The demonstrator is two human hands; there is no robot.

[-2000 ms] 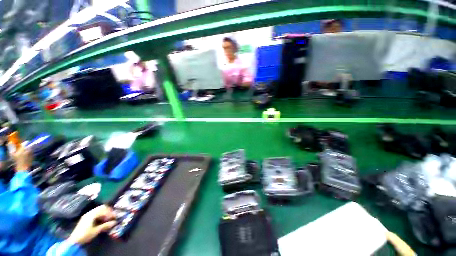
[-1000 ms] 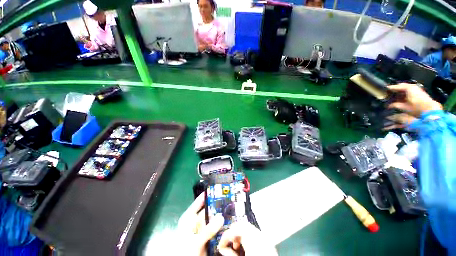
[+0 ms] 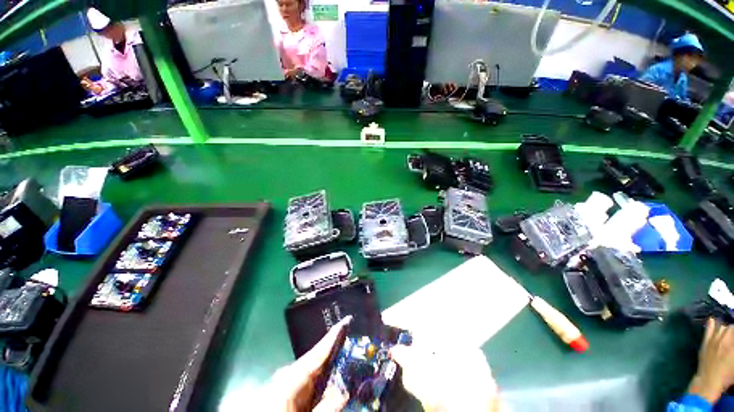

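Note:
My left hand (image 3: 310, 376) is at the bottom centre, its thumb and fingers on the left edge of a blue circuit board (image 3: 366, 372) with white and red parts. My right hand (image 3: 451, 380) is at the board's right side, washed out by glare, so its grip is hard to tell. A black camera housing half (image 3: 331, 312) with pale lettering lies open just beyond the board. A small rounded cover (image 3: 322, 275) with a pale rim stands open at its far end. The board hides what lies beneath it.
Several boards sit in the long black tray (image 3: 241, 273) at left. Several clear-faced camera units (image 3: 383, 227) stand in a row beyond. A white sheet (image 3: 463, 310) and a screwdriver (image 3: 559, 323) lie at right. Another person's hand (image 3: 715, 358) is at the right edge.
The board has moved lower, and the lettered housing half now shows beyond it. The other person's arm has moved from the upper right to the lower right edge. The view has shifted slightly.

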